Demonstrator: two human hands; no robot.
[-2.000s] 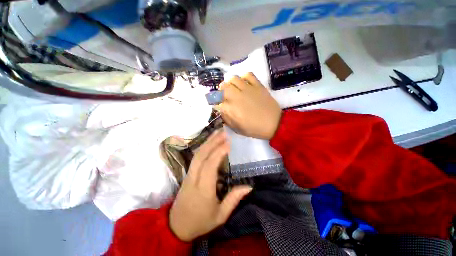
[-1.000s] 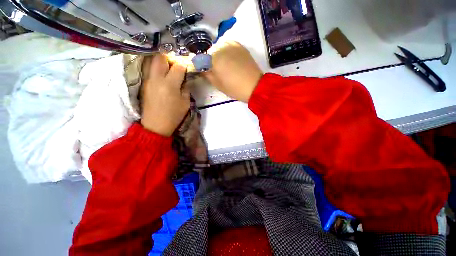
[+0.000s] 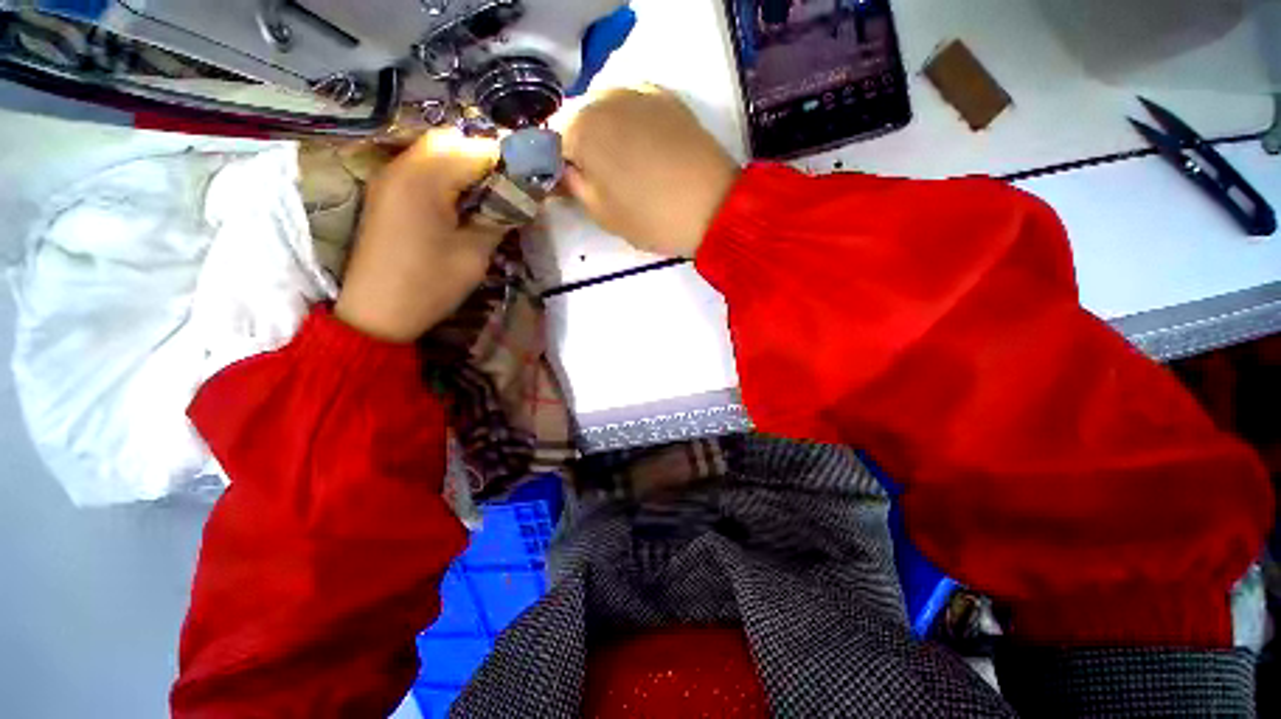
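Observation:
The sewing machine's tension assembly (image 3: 517,93) with its grey knob (image 3: 531,152) stands over the lit needle area. My left hand (image 3: 417,232) is at the left of the knob, its fingers closed on the tan checked fabric (image 3: 513,358), which hangs down over the table's front edge. A folded bit of the fabric shows between my hands. My right hand (image 3: 646,169) is at the right of the knob, fingers curled near the needle area; its fingertips are partly hidden, so its grip is unclear. White fabric (image 3: 155,309) lies heaped at the left.
A smartphone (image 3: 822,77), a brown piece (image 3: 967,84) and black thread snips (image 3: 1205,166) lie on the machine bed to the right. A blue piece (image 3: 604,42) is behind my right hand. A blue crate (image 3: 485,597) is below the table edge.
Over the last second, my left hand has turned and a folded bit of checked fabric now shows below the knob. Earlier, my left hand was open, off the needle area; it has moved up to it.

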